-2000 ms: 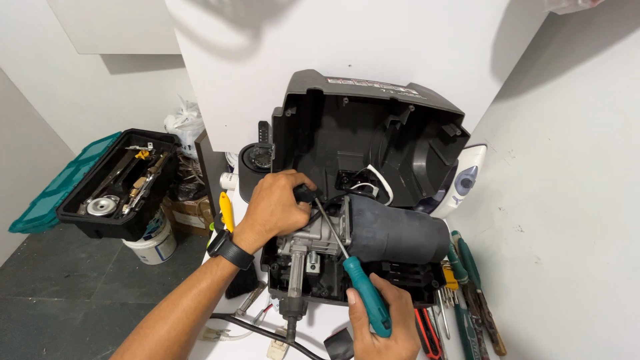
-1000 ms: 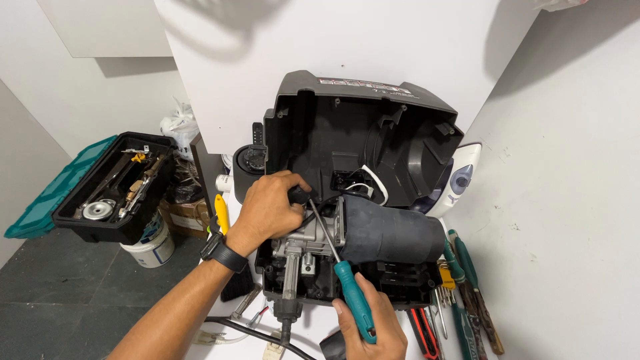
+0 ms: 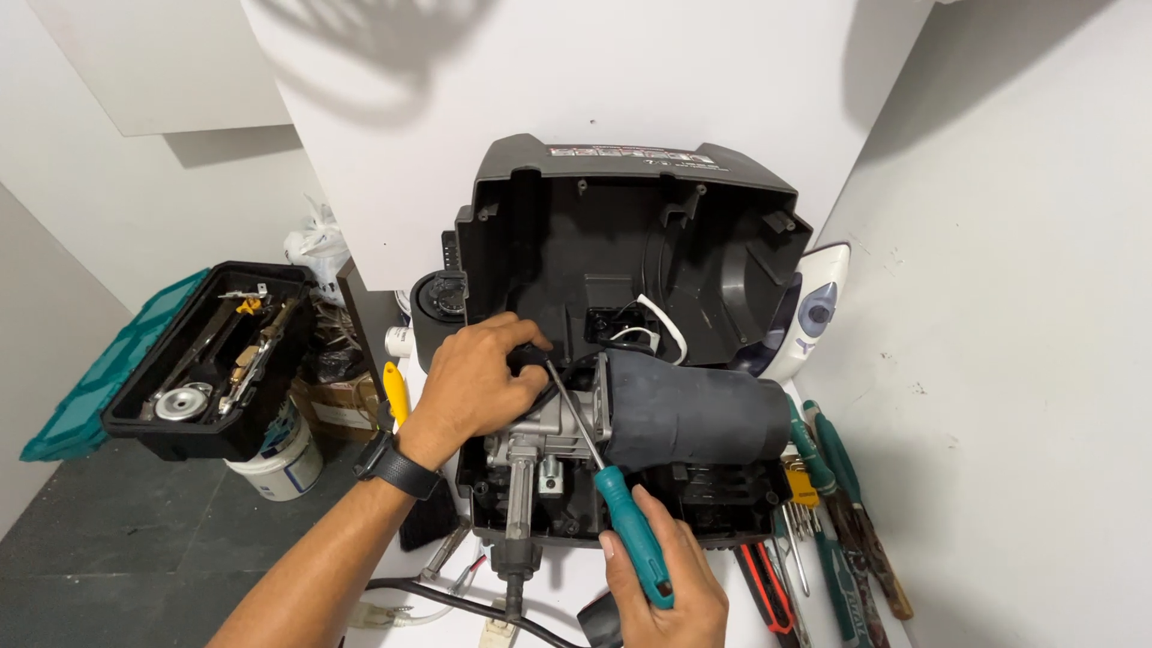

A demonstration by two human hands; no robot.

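Note:
My right hand (image 3: 679, 580) grips the teal handle of a screwdriver (image 3: 634, 535), whose metal shaft slants up and left to a small black part (image 3: 529, 362). Around that part curl the fingers of my left hand (image 3: 481, 378), a black watch on its wrist. Beneath lies a metal pump body (image 3: 553, 423) with a ribbed outlet tube (image 3: 519, 490) pointing down, joined to a dark motor cylinder (image 3: 697, 409). These sit in a lower black housing (image 3: 720, 504); the upper black cover (image 3: 630, 166) stands tilted behind, with white wires (image 3: 664, 328) inside. The screwdriver's tip is hard to make out.
An open toolbox (image 3: 211, 360) rests on a white bucket (image 3: 279, 459) at left. A yellow-handled tool (image 3: 394, 391) and black brush (image 3: 427, 517) lie near my left wrist. Pliers (image 3: 846, 477), hex keys (image 3: 799, 486) and a red-black cutter (image 3: 765, 589) lie right. A black cable (image 3: 450, 598) crosses the front.
Both hands keep nearly the same place at the pump, with the screwdriver still in my right hand. Its handle stands a little more upright than two seconds ago.

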